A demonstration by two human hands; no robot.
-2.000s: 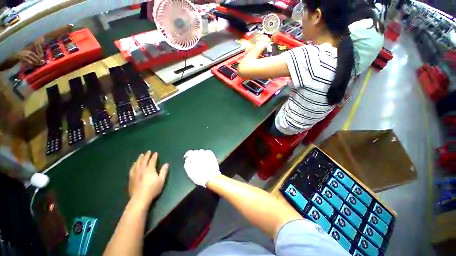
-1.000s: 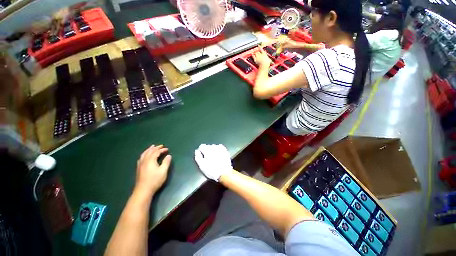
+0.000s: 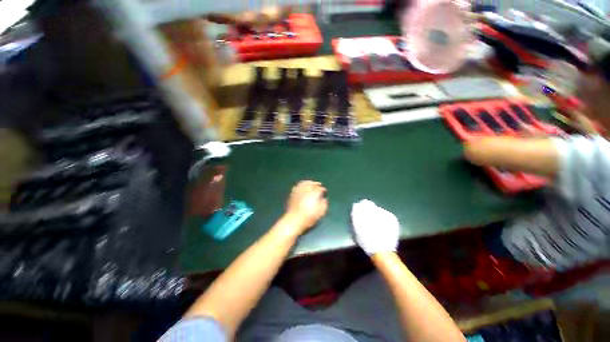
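My left hand [image 3: 308, 202] is bare and rests on the green bench mat [image 3: 415, 167] with its fingers curled; nothing shows in it, though the view is blurred. My right hand [image 3: 375, 227] wears a white glove and rests near the mat's front edge, its fingers curled together, no object visible. A teal phone [image 3: 228, 219] lies on the mat left of my left hand. A brown phone [image 3: 209, 192] lies flat beside it, near a white round plug [image 3: 215, 149] with a cable.
Open dark flip phones [image 3: 297, 103] stand in a row in a clear tray at the back. Red trays [image 3: 281, 41] and a fan [image 3: 438, 37] are behind. A glossy black tray stack [image 3: 93, 200] is at left. A neighbour's arm [image 3: 512, 153] reaches over a red tray at right.
The view has swung left, bringing in the black tray stack and leaving the carton mostly out of frame. The fingers of my left hand are more curled. The teal phone still lies on the mat.
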